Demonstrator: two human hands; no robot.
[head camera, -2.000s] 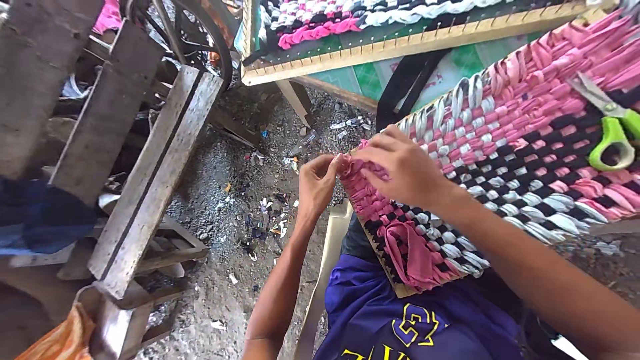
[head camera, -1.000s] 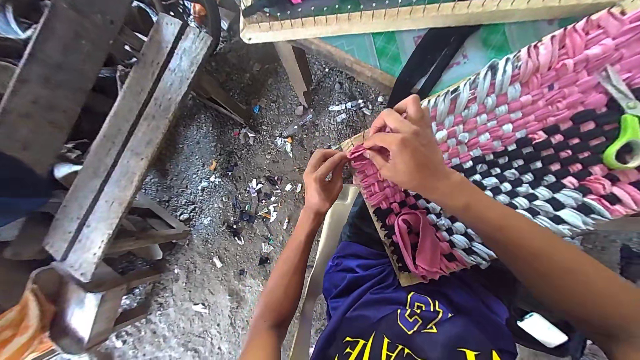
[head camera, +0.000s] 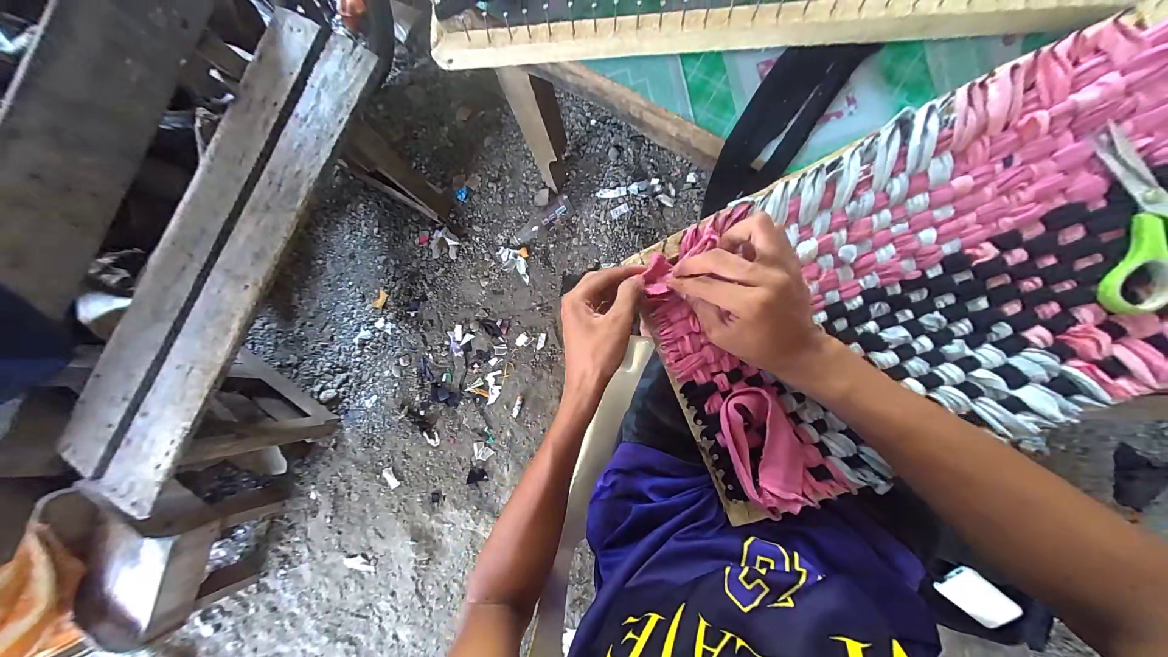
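A woven mat of pink, black and pale fabric strips (head camera: 967, 265) lies stretched on a wooden frame (head camera: 703, 447) across my lap. At the frame's left corner, my left hand (head camera: 598, 319) pinches the edge of a pink fabric strip (head camera: 657, 276) between thumb and fingers. My right hand (head camera: 753, 297) grips the same strip just to the right, over the weave. A folded loop of pink cloth (head camera: 762, 447) rests on the mat's lower corner. Scissors with green handles (head camera: 1136, 265) lie on the mat at the right.
Behind stands a table with a green patterned cover (head camera: 712, 91), a second nailed wooden frame (head camera: 639, 36) and a black cloth strip (head camera: 776, 119). A wooden bench (head camera: 219, 255) is at left. Fabric scraps litter the gravel floor (head camera: 420, 511). A white phone-like object (head camera: 978, 597) lies lower right.
Both hands have stayed at the frame's left corner. My right hand's fingers have shifted on the pink strip, and a small piece of it now stands up between the hands.
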